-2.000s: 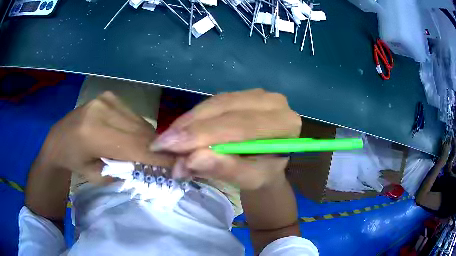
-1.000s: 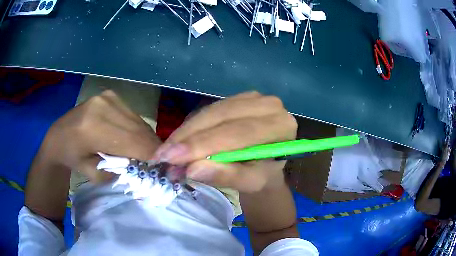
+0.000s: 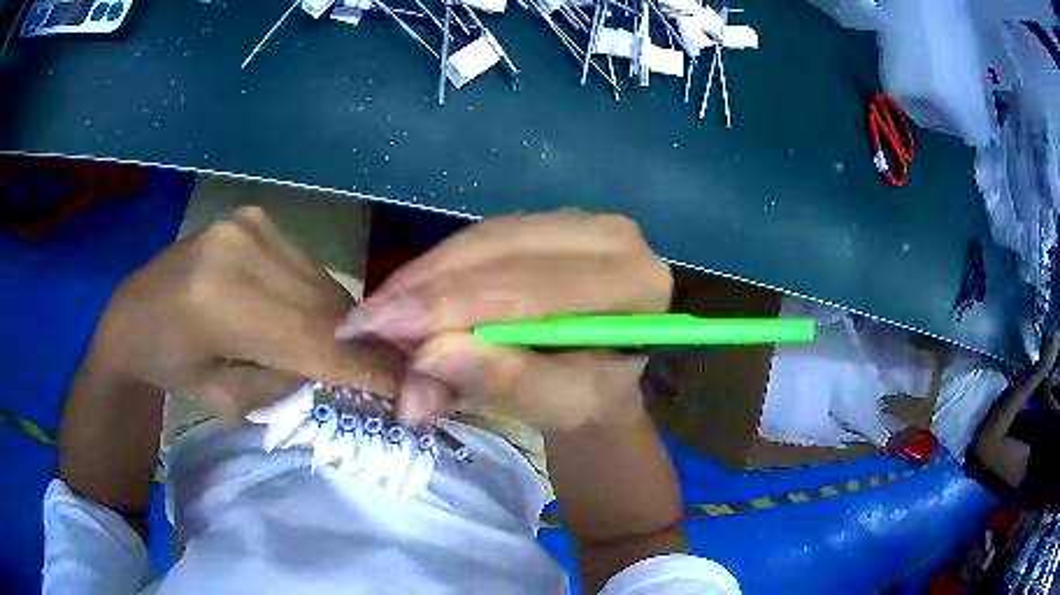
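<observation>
My left hand [image 3: 221, 325] holds a fanned bunch of tagged metal stems [image 3: 372, 432] over my lap. Their small grey round ends with dark centres sit in a row, with white tags hanging below. My right hand [image 3: 541, 320] grips bright green tweezers [image 3: 651, 331], which point right out of the hand like a pen. Its thumb and fingertips are at the row of round ends, blurred. The tweezers' tip is hidden by my fingers; I cannot tell if it touches a part. A heap of tagged metal rods [image 3: 471, 58] lies at the top on the green mat.
A digital scale [image 3: 76, 16] is at the top left of the green mat [image 3: 291, 128]. Red-orange snips [image 3: 890, 137] and a dark tool [image 3: 971, 279] lie right. Plastic bags [image 3: 942, 70] are top right. A cardboard carton [image 3: 721, 395] stands below the bench. Another person's arm [image 3: 1005, 418] shows far right.
The tweezers and my right hand have shifted slightly left, and the tweezers have become more level. The bunch has turned slightly, its round ends moving a little.
</observation>
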